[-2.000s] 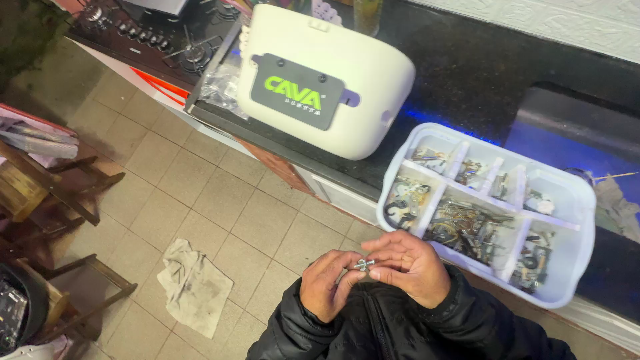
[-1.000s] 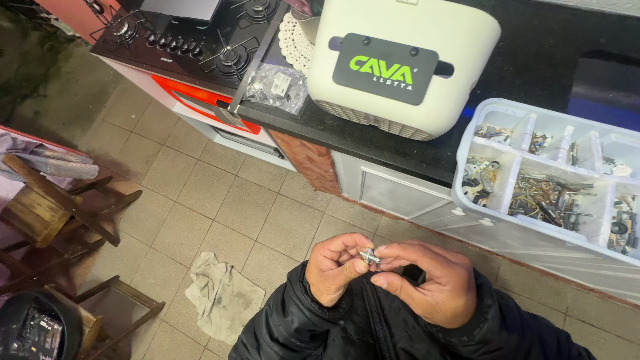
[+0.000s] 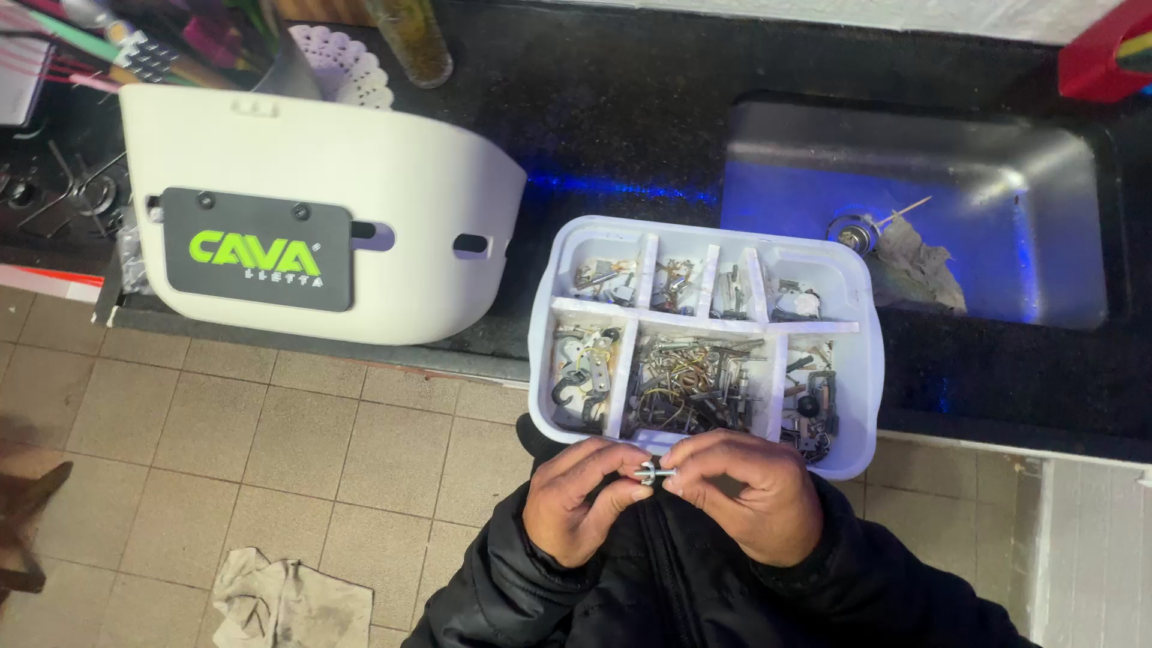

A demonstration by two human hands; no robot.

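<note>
Between my two hands is a small metal bolt with a winged or flanged piece on it (image 3: pixel 652 473); its exact kind is hard to tell. The fingertips of my left hand (image 3: pixel 580 499) pinch its left end. Thumb and fingers of my right hand (image 3: pixel 747 490) hold the right end of the shank. Just beyond my hands, a pale plastic tub with dividers (image 3: pixel 543 360) holds screws and bolts (image 3: pixel 693 382) in its large middle compartment. Small metal and plastic parts (image 3: pixel 585 369) lie in the compartments around it.
A white plastic housing with a black plate (image 3: pixel 405 198) stands on the black countertop (image 3: pixel 576 99) at left. Behind the tub is a steel sink (image 3: pixel 972 180) with a crumpled cloth (image 3: pixel 913 261) in it. A stained cloth (image 3: pixel 292 603) lies on the tiled floor. Utensils stand at upper left.
The view has swung right, bringing the sink into full view. Both hands still hold the small metal piece, now with fingertips at opposite ends.
</note>
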